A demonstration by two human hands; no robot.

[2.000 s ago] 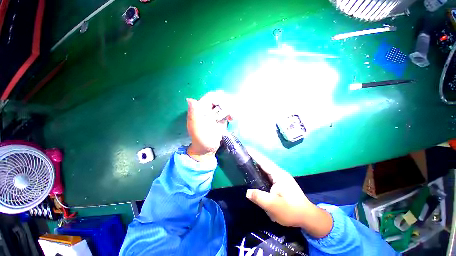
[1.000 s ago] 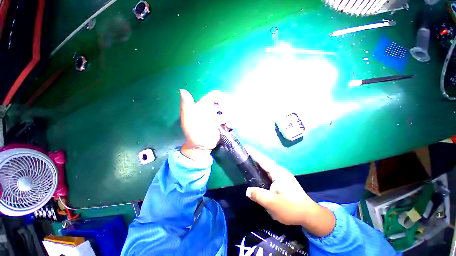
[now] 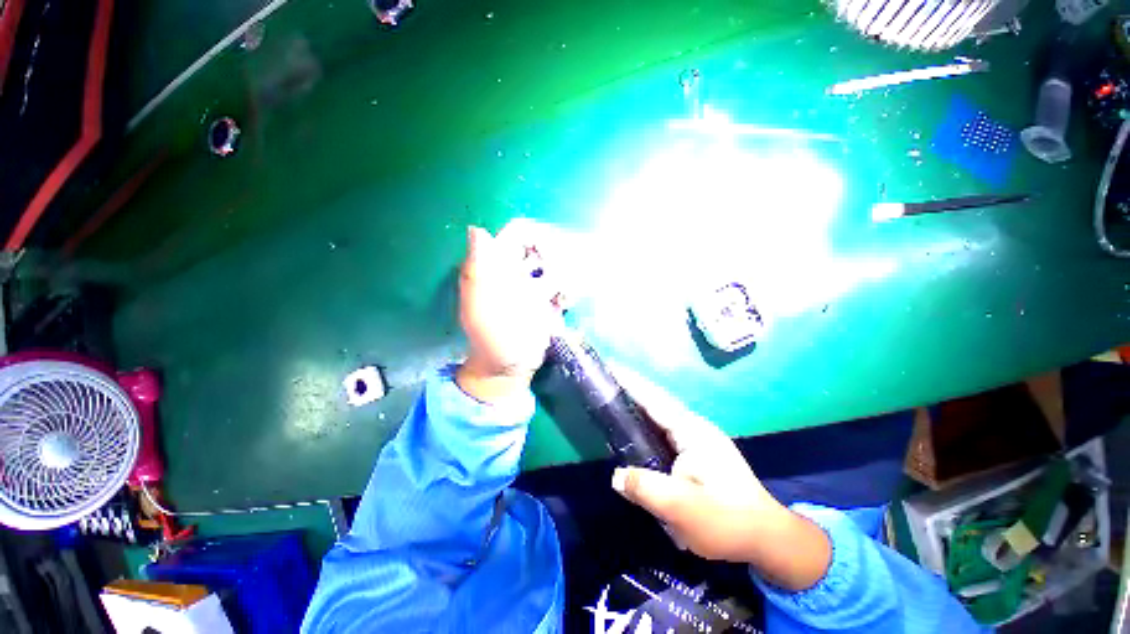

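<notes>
My right hand is closed around the thick black barrel of the electric screwdriver, which points up and left. My left hand holds a small pale watch part with dark spots, at the screwdriver's tip. Glare washes out its outline, and the tip itself is hidden. A watch case with a pale rim lies on the green mat right of my hands. A small white square back cover with a dark centre hole lies left of my left sleeve.
Round watch units lie at the far left. A lamp throws strong glare on the mat. A black stick, blue dotted patch and clear tube lie right. A fan stands left; a circuit-board tray sits lower right.
The round watch units at the far left have shifted right and up in stages, one entering view from the left. The screwdriver stays at my left hand; the part there shows at a slightly different angle.
</notes>
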